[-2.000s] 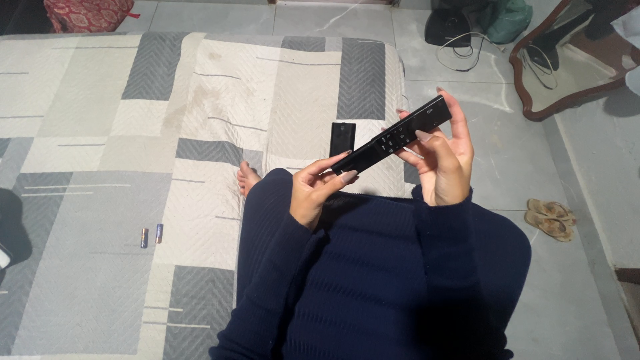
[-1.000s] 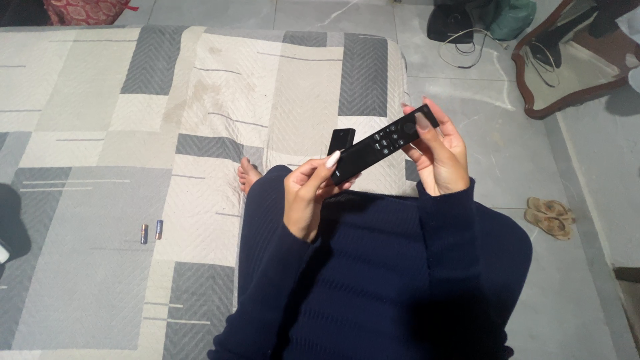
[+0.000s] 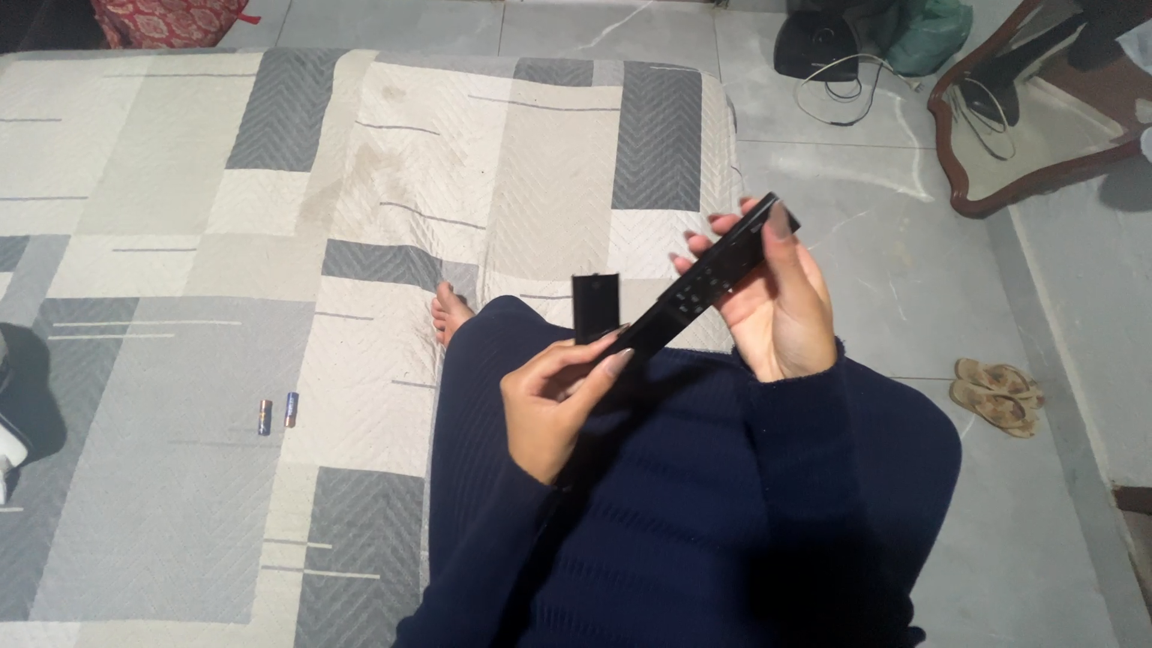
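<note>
A black remote control [image 3: 697,286] is held slantwise above my lap, its button side partly in view. My left hand [image 3: 562,396] pinches its lower end between thumb and fingers. Around the upper end is my right hand [image 3: 778,292], thumb near the tip and fingers behind. Just beyond my left fingers shows a small black flat piece [image 3: 596,306], which looks like a battery cover; its lower end is hidden, and whether my left hand touches it I cannot tell. Two small batteries, one [image 3: 265,418] beside the other [image 3: 292,409], lie apart on the quilted bedspread [image 3: 180,360].
My bare foot [image 3: 449,313] rests on the bed. On the tiled floor to the right are sandals [image 3: 994,396], a black device [image 3: 816,45] with a white cable [image 3: 846,112], a green bag [image 3: 931,34] and a wood-framed mirror [image 3: 958,184]. A red patterned bag [image 3: 171,20] stands beyond the bed.
The remote has tilted more steeply, and its buttons are seen at a sharper slant than one second ago. Both hands have stayed on it. The batteries have not moved.
</note>
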